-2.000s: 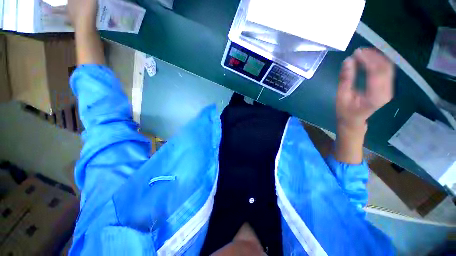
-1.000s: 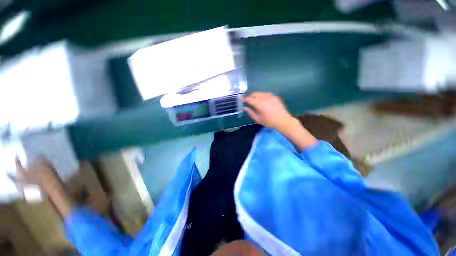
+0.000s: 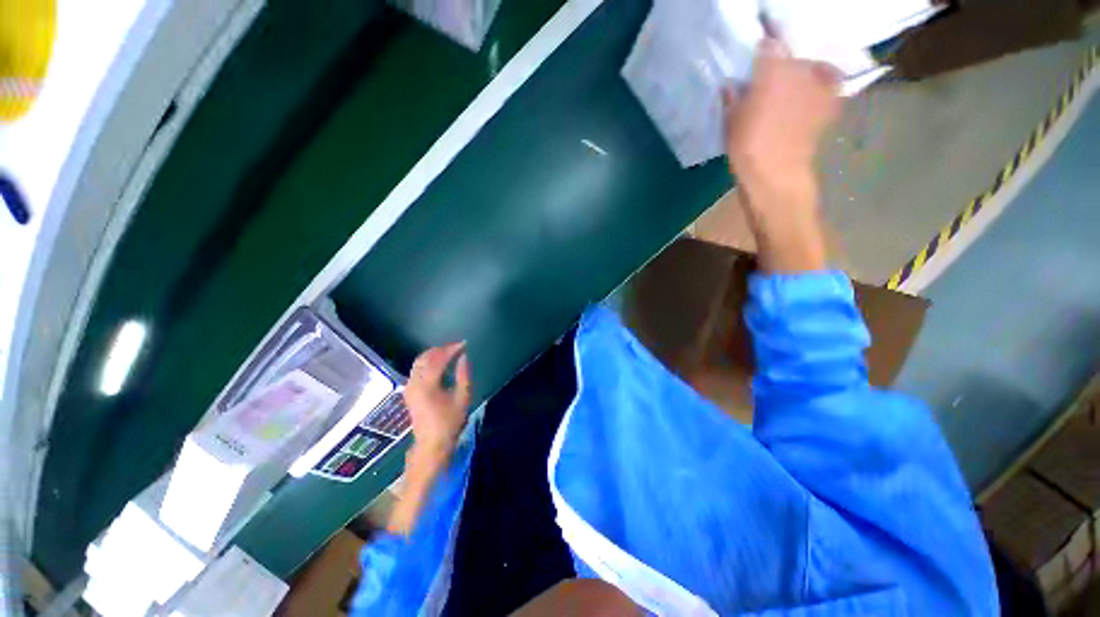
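The silver-grey weighing scale (image 3: 362, 453) is at lower left on the green-topped bench. A white product box with a pinkish panel (image 3: 282, 410) lies over its pan. My left hand (image 3: 439, 395) is beside the scale's keypad, fingers curved and apart, empty. My right hand (image 3: 784, 115) is at the top right, over white product boxes (image 3: 688, 72) at the bench edge. Its fingers are spread on or just above them. Blur and glare hide whether it grips one.
Stacked product boxes (image 3: 145, 557) stand left of the scale. An open brown carton (image 3: 887, 331) is below the bench edge at right. Yellow-black tape (image 3: 995, 181) marks the floor, with closed cartons (image 3: 1049, 512) at the lower right. Another box (image 3: 458, 15) lies at the top.
The view has swung right. My right hand has gone from beside the scale to the boxes on the right. My left hand has left the boxes on the left and is now by the scale.
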